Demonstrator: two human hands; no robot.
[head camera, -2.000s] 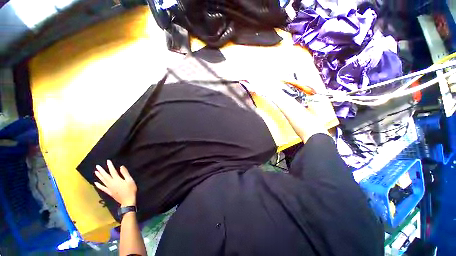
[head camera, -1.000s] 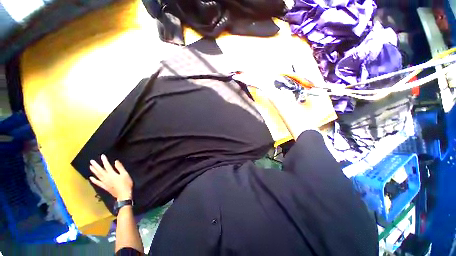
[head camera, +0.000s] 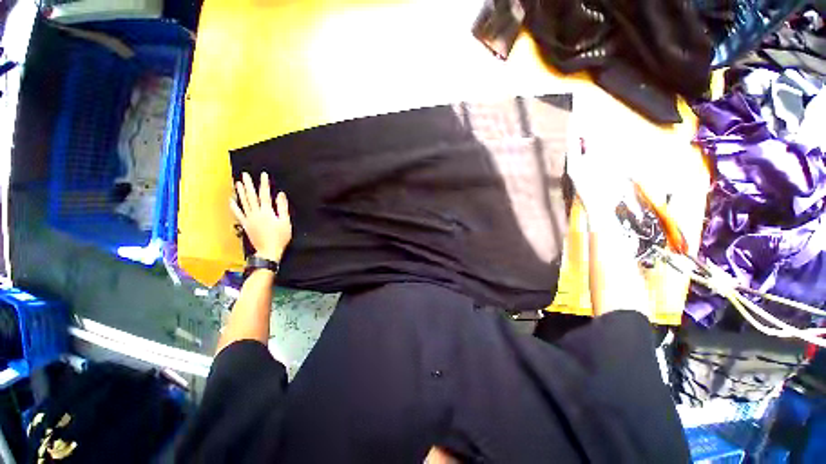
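A black garment panel (head camera: 389, 190) lies spread on the yellow ironing table cover (head camera: 213, 208), with creases across its middle and lower part. Sunlight whitens its right end. My left hand (head camera: 263, 219) rests flat on the panel's left end, fingers apart, holding nothing. My right hand (head camera: 593, 177) is at the panel's right edge, washed out by glare, so its fingers cannot be made out. The steam iron (head camera: 648, 227), with an orange handle, lies just right of my right forearm.
A pile of black pieces (head camera: 625, 45) lies at the table's far right. Purple satin pieces (head camera: 761, 199) are heaped beyond the right end. Pale hoses (head camera: 743, 304) run right from the iron. A blue crate (head camera: 168, 145) with pale cloth stands left, with another blue crate (head camera: 36, 335) lower left.
The view has turned, and table, iron and piles sit further right in it. The panel is spread flatter, its far edge now straighter. My left hand is still on its left end.
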